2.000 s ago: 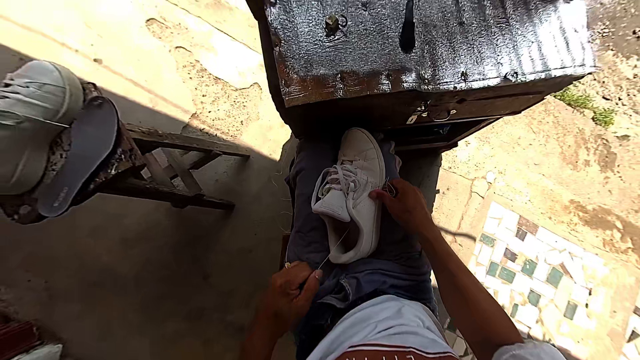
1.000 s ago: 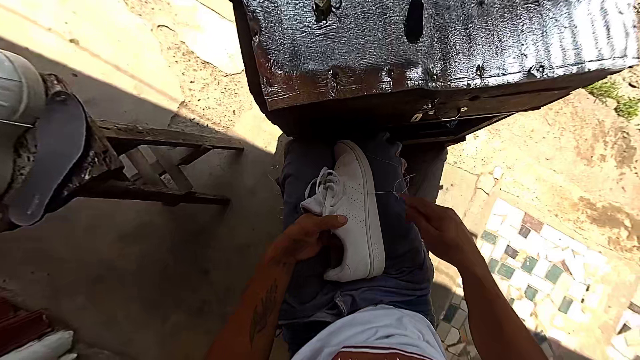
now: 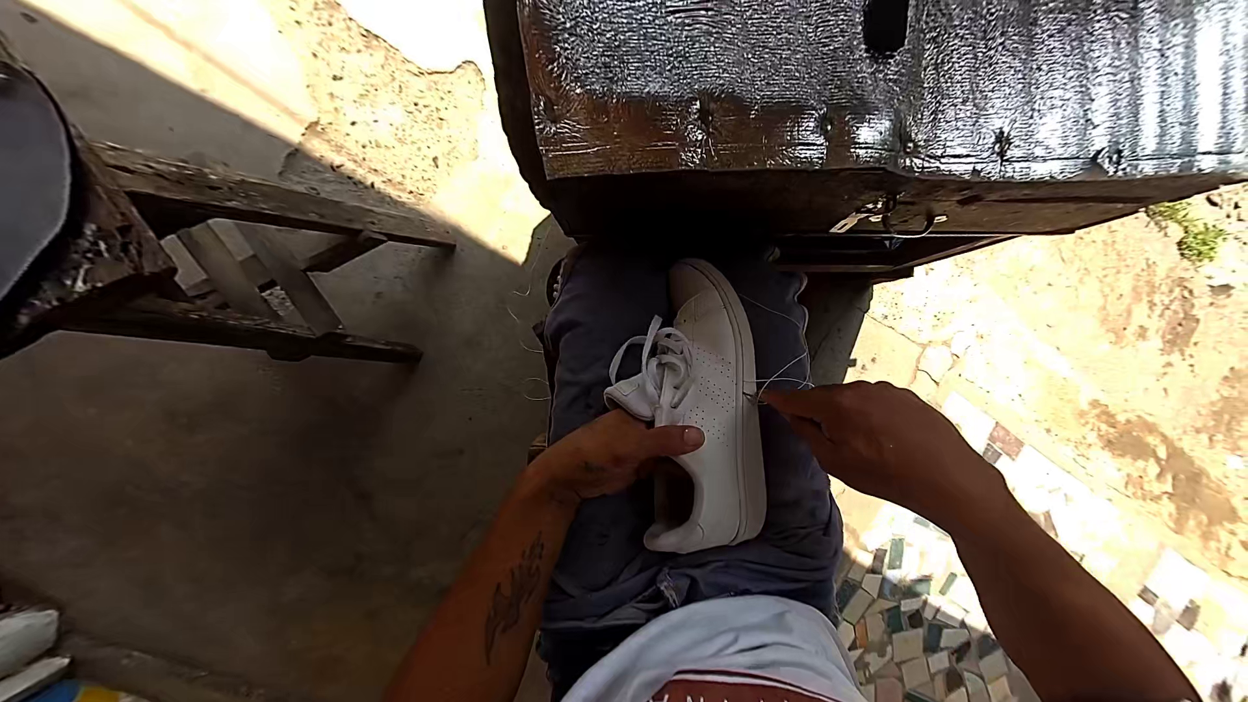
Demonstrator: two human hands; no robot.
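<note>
A white lace-up sneaker [image 3: 717, 419] lies on its side across my lap, toe pointing away, its sole edge facing right. My left hand [image 3: 624, 450] grips it at the ankle opening; the thumb lies on the upper and the fingers are hidden. At the sole's edge my right hand [image 3: 858, 429] pinches something small and thin, its tip against the seam; the hand hides most of it. Pale thread [image 3: 785, 375] loops beside the right fingertips and over the jeans [image 3: 604, 322].
A box covered in silvery foil [image 3: 702, 127], with a metal hasp [image 3: 889, 216], stands just beyond my knees. At left is a wooden stand [image 3: 283, 210] with a grey insole [image 3: 34, 175] on top. Mosaic tiles [image 3: 907, 624] cover the ground at lower right.
My left hand has moved from the thread near the opening to holding the sneaker, which has turned more onto its side. My right hand has come back in to the sole's edge.
</note>
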